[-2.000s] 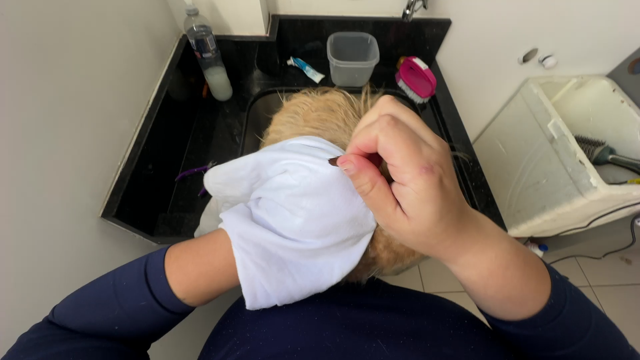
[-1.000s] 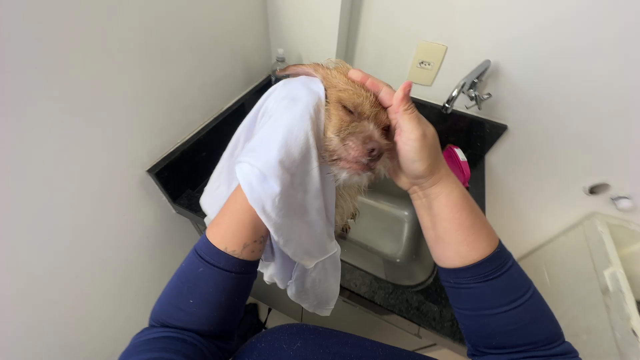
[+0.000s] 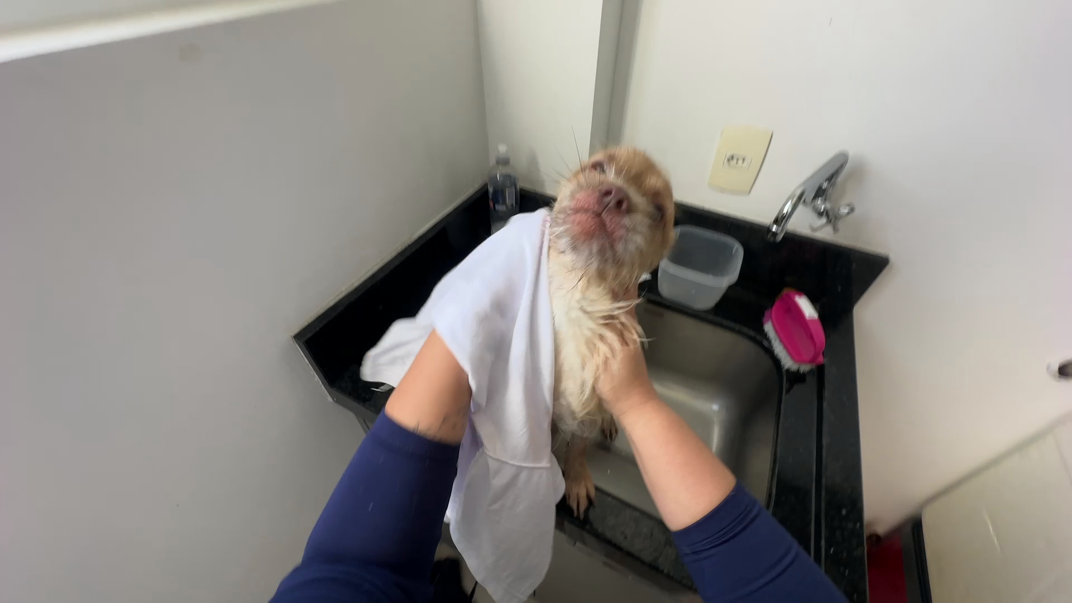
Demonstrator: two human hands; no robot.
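A wet tan dog (image 3: 578,335) sits upright at the sink's front edge, its muzzle raised and one paw on the black stone rim. Over its side, on the left of the view, hangs a white cloth (image 3: 511,352). My left hand is hidden under that cloth, against the dog; only the wrist and forearm show, so its fingers cannot be made out. With my right hand (image 3: 621,368) I hold the dog at its chest and foreleg, the fingers partly buried in wet fur.
The steel sink (image 3: 712,377) is set in a black stone counter (image 3: 837,469). Around it are a clear plastic tub (image 3: 699,268), a pink scrub brush (image 3: 796,331), a plastic bottle (image 3: 503,188) and a chrome faucet (image 3: 811,197). A power outlet (image 3: 740,159) is on the wall.
My right hand has moved from the side of the dog's head down to its chest. The dog's muzzle now points up. The cloth has come off the side of its head.
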